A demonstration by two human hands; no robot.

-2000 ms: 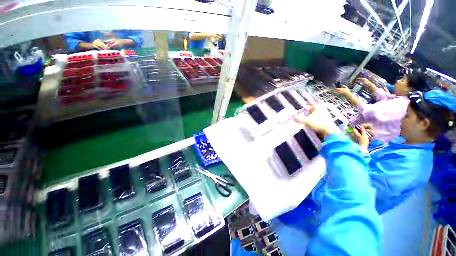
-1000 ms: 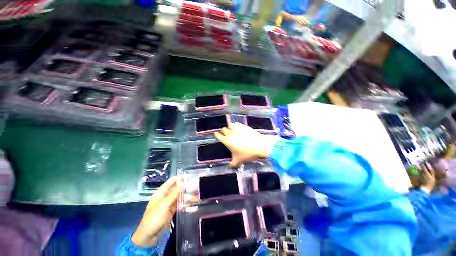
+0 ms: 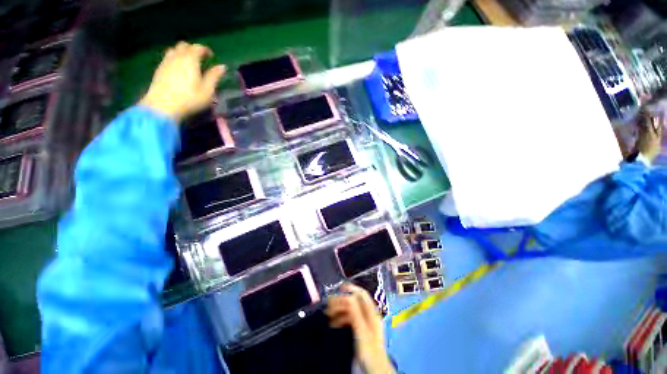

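Observation:
A clear plastic tray (image 3: 303, 196) holds two rows of pink-rimmed handsets with black screens (image 3: 254, 245) and lies at a slant in front of me. Some screens show shiny glare. My left hand (image 3: 183, 80) is over the tray's far left corner, fingers apart, with nothing visible in it. My right hand (image 3: 358, 318) is at the tray's near right end, fingers bent and blurred. Whether it grips the tray edge cannot be told. My left sleeve covers part of the tray's left side.
A bare white foam sheet (image 3: 512, 124) lies at right. Beside it are a blue parts bin (image 3: 393, 91) and black-handled scissors (image 3: 409, 162). Stacked filled trays (image 3: 77, 109) stand at left. Small gold-and-dark units (image 3: 420, 263) sit below the bench edge. Another person's hand (image 3: 649, 135) is at far right.
My left hand has moved from the tray's near left side to its far left. My right hand has left the handsets and moved to the near end. The handsets seen on the foam earlier are gone.

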